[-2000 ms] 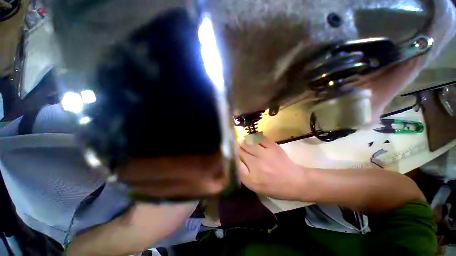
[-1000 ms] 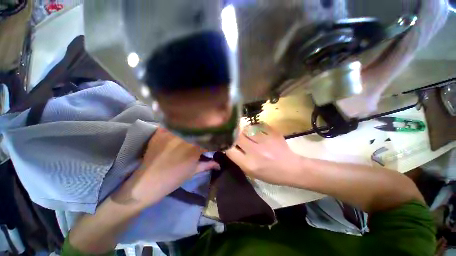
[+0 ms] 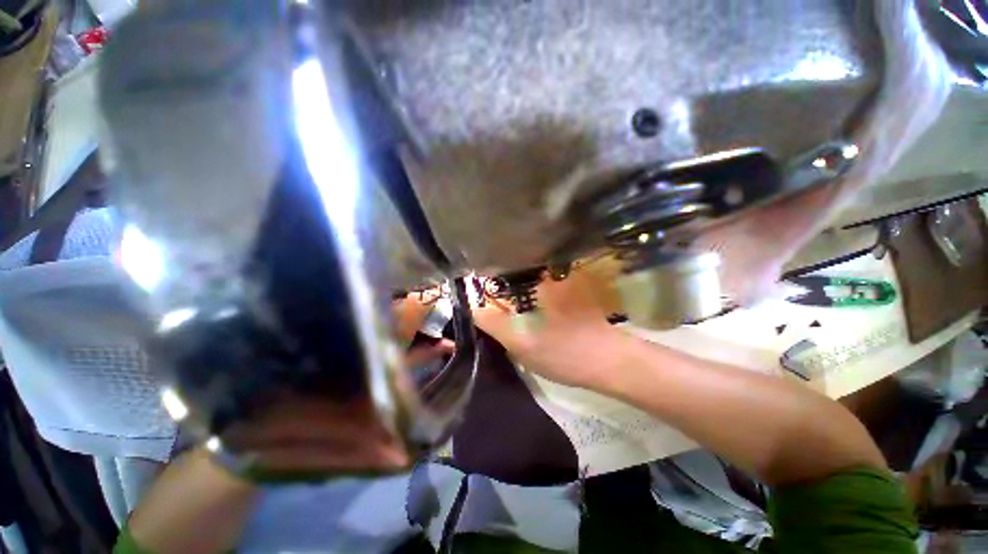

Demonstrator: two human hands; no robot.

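The pale sewing machine head (image 3: 520, 97) fills the upper middle and hides much of the work. The needle and presser foot area (image 3: 488, 292) shows in lamp glow below it. A dark brown panel (image 3: 515, 422) hangs over the table's front edge. Grey-blue fabric (image 3: 87, 346) lies at the left. My right hand (image 3: 563, 330) is bare, by the presser foot at the dark panel's top; its fingertips are partly hidden. My left hand (image 3: 417, 325) is mostly hidden behind the machine head, with only bits of fingers showing near the needle.
Green thread snips (image 3: 845, 291) and a small angled metal piece (image 3: 800, 359) lie on the white table (image 3: 639, 422) at the right. A brown cloth piece (image 3: 937, 271) lies beyond them. A pale thread hank (image 3: 867, 162) hangs from the machine.
The view has shifted closer under the machine head, which now covers my left hand and wrist. My right hand has moved nearer the machine, its fingers now partly covered.
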